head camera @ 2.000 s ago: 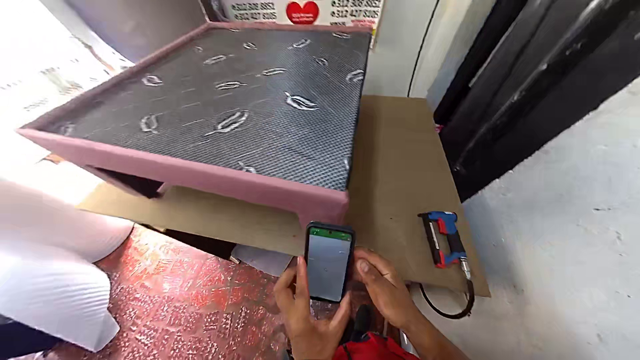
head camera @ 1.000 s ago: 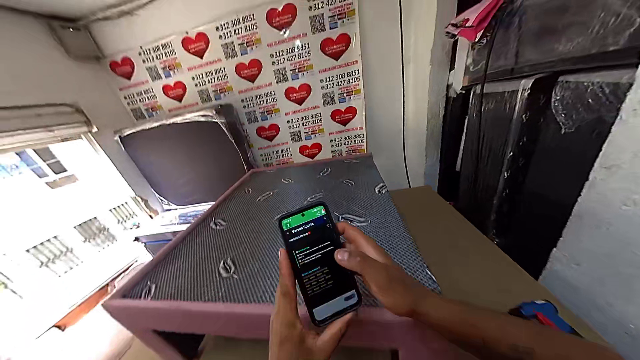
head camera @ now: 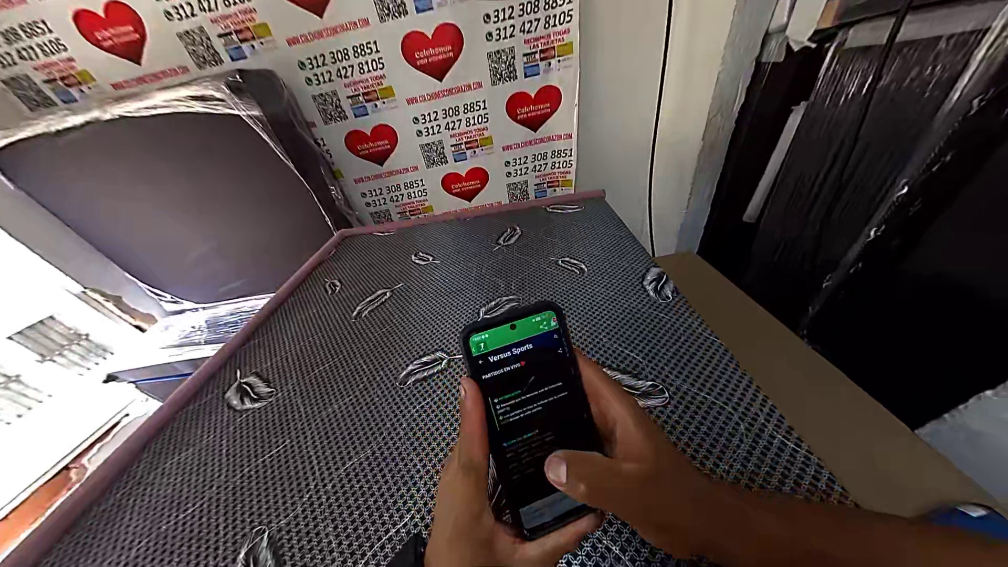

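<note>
A smartphone (head camera: pixel 529 417) in a dark case is upright in front of me, its screen lit with a green bar above a dark page of writing. My left hand (head camera: pixel 472 488) holds it from the left side and below, the thumb along its left edge. My right hand (head camera: pixel 630 465) is at the phone's right side, with the thumb over the lower part of the screen and the other fingers behind the edge. Beneath both hands lies a frame covered in dark patterned fabric with white feather shapes (head camera: pixel 378 378), edged in pink upholstery (head camera: pixel 260 315).
Brown board (head camera: pixel 787 378) extends along the frame's right side, with part of a blue tool (head camera: pixel 969 520) at its end. Plastic-wrapped dark furniture (head camera: pixel 173 189) stands at the left; black wrapped pieces (head camera: pixel 906 197) stand right. A printed banner (head camera: pixel 441 102) covers the back wall.
The phone's screen showed a pale page two seconds ago and shows a dark one now. The right thumb now lies over the screen's lower part. The view has tilted up since the first frame.
</note>
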